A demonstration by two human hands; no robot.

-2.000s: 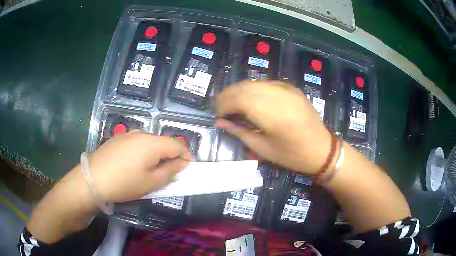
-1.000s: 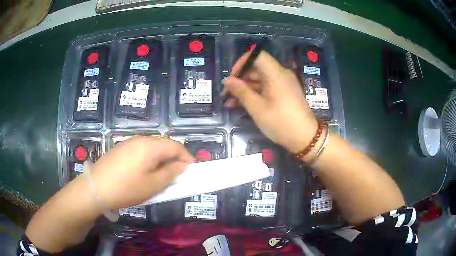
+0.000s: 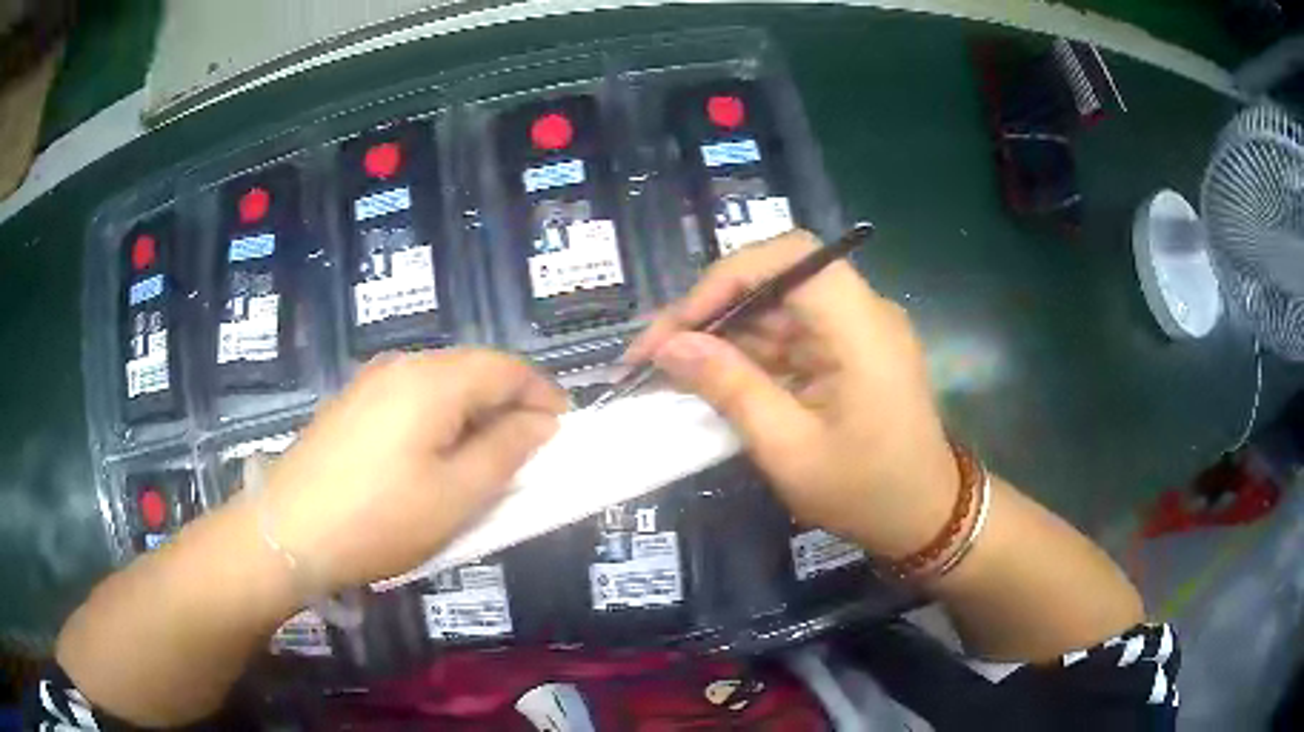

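Note:
My left hand holds the white backing strip over the lower row of the clear blister tray. My right hand holds dark tweezers, their tip pointing down-left at the strip's upper edge near my left fingertips. Whether a sticker is at the tip is too small to tell. Black devices with red dots, blue labels and white printed labels lie in the tray pockets. My hands and the strip hide parts of the lower row.
A small white fan with a round white base stands at the right. A dark red-edged object lies at the upper right. A pale slab is beyond the tray on the green bench.
My right hand with the tweezers has moved from the upper row down to the strip. The view has shifted, so the tray sits further left and tilted. My left hand still holds the strip.

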